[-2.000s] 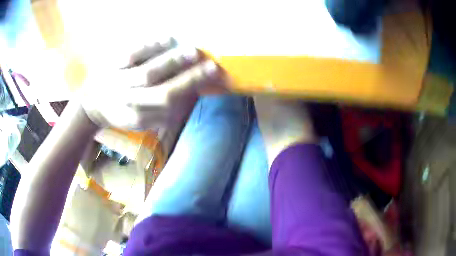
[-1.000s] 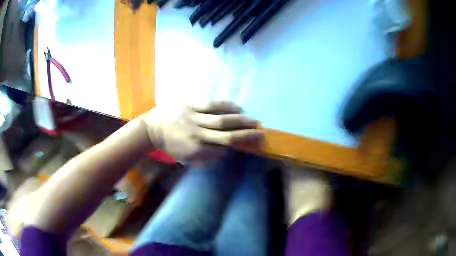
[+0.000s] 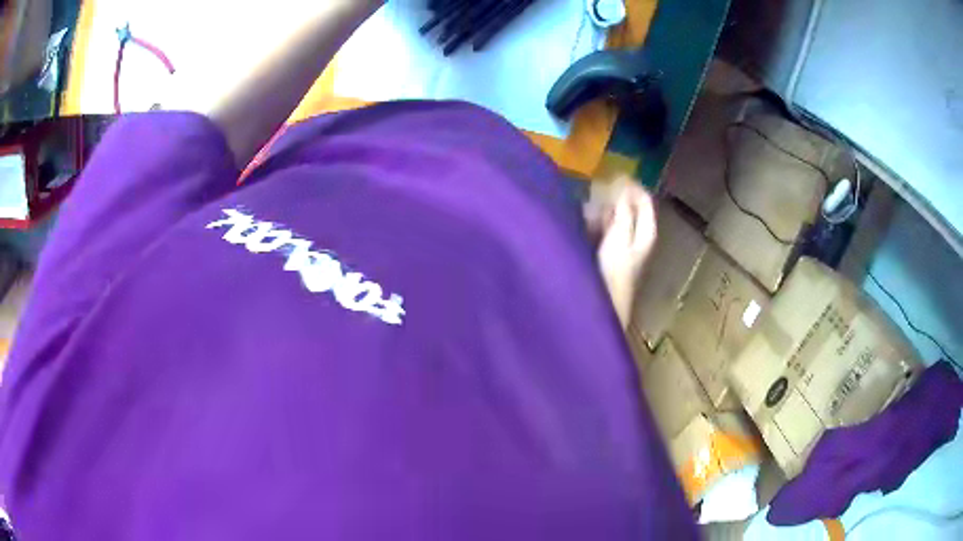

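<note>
My left forearm reaches over the white sheet to the top edge, which cuts off my left hand. My right hand [image 3: 625,217] is blurred, beside the table corner, fingers partly bent; I cannot tell whether it holds anything. A bundle of black tubes [image 3: 475,19] lies on the white sheet [image 3: 517,76] at the top. A chunky black curved part [image 3: 593,80] sits at the sheet's right edge, left of my right hand's level and above it. No hand touches these in view.
Red-handled pliers [image 3: 146,51] lie open on the sheet at upper left. Brown cartons [image 3: 824,359] are stacked at right, with a purple cloth [image 3: 871,449] over them. A thin black cable hangs there. My purple shirt covers the middle.
The view has swung right and down onto my shirt, showing the cartons. My left hand has left the picture at the top. My right hand now shows beside the table corner.
</note>
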